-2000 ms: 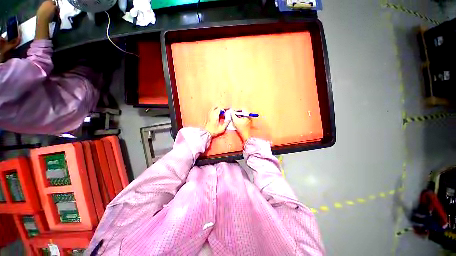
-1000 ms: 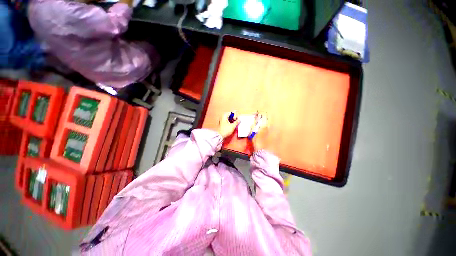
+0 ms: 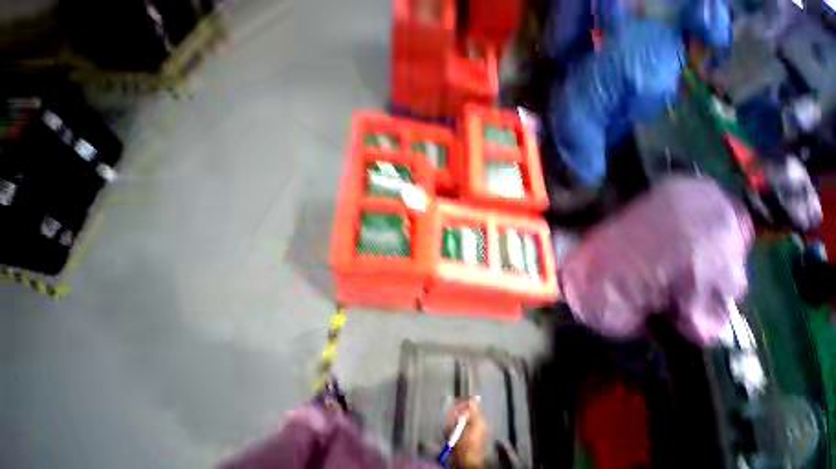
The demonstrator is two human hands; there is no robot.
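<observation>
The view is blurred. My right hand (image 3: 469,434) is at the bottom edge, partly cut off, and holds a marker pen (image 3: 456,437) with a white barrel and blue end. A pink sleeve (image 3: 321,441) shows at the bottom left of it; my left hand cannot be made out. Ahead stand stacked red-orange foam trays (image 3: 344,224) with green circuit boards (image 3: 383,234) in their pockets. A white paper slip (image 3: 414,196) lies on a tray rim near the middle of the stacks.
A grey metal frame trolley (image 3: 403,389) is on the floor under my right hand. A person in pink (image 3: 655,256) sits at the right by the workbench, another in blue (image 3: 619,92) behind. Black crates (image 3: 50,183) stand far left. Yellow-black tape (image 3: 332,341) marks the floor.
The view has swung left from the black crate with the orange sheet to the tray stacks. My right hand still holds the pen; the slip held earlier is no longer seen in my hands.
</observation>
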